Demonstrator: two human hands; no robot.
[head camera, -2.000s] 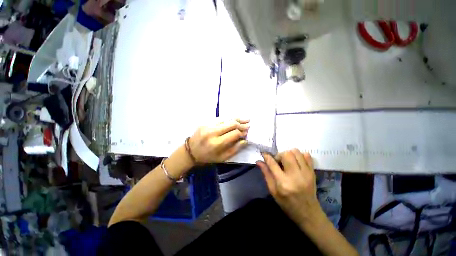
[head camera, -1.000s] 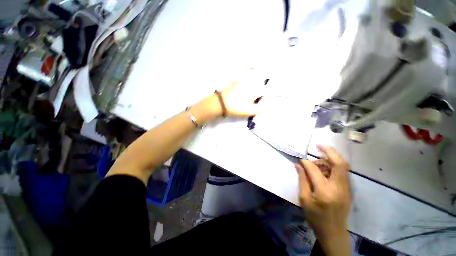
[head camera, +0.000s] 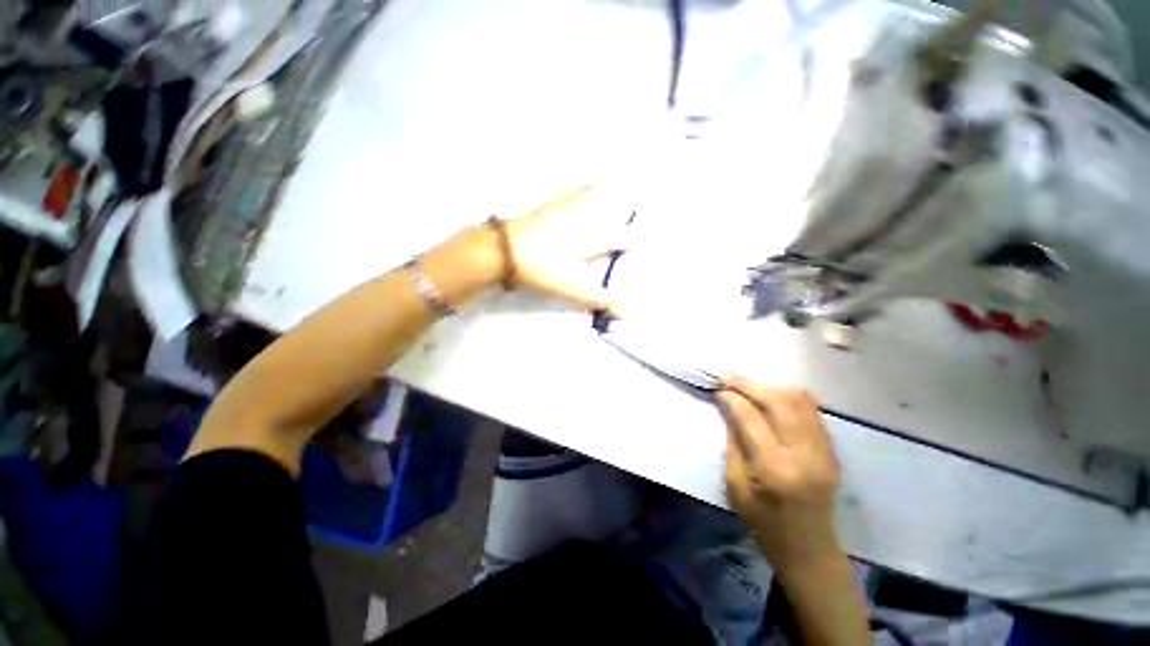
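A white panel (head camera: 681, 331) with a thin dark edge lies on the white sewing-machine table, below and left of the needle area; glare hides much of its outline. My left hand (head camera: 561, 259) is spread with fingers apart on the panel's left part; its fingertips are washed out. My right hand (head camera: 779, 448) pinches the panel's near edge at its right end, between thumb and fingers. The industrial sewing machine (head camera: 933, 164) stands at the upper right, blurred. Its presser foot area (head camera: 792, 293) is just beyond the panel; I cannot tell whether the panel is under it.
Red-handled scissors (head camera: 996, 321) lie on the machine bed at right. White offcut strips (head camera: 154, 259) hang at the left beside stacked layers. A blue crate (head camera: 366, 499) stands below the table. A dark strip (head camera: 677, 51) lies at the top of the table.
The view has turned and shifted. My left hand has gone from bunched fingers near the table edge to a spread hand farther in. The dark-edged panel's curved end now shows between my hands.
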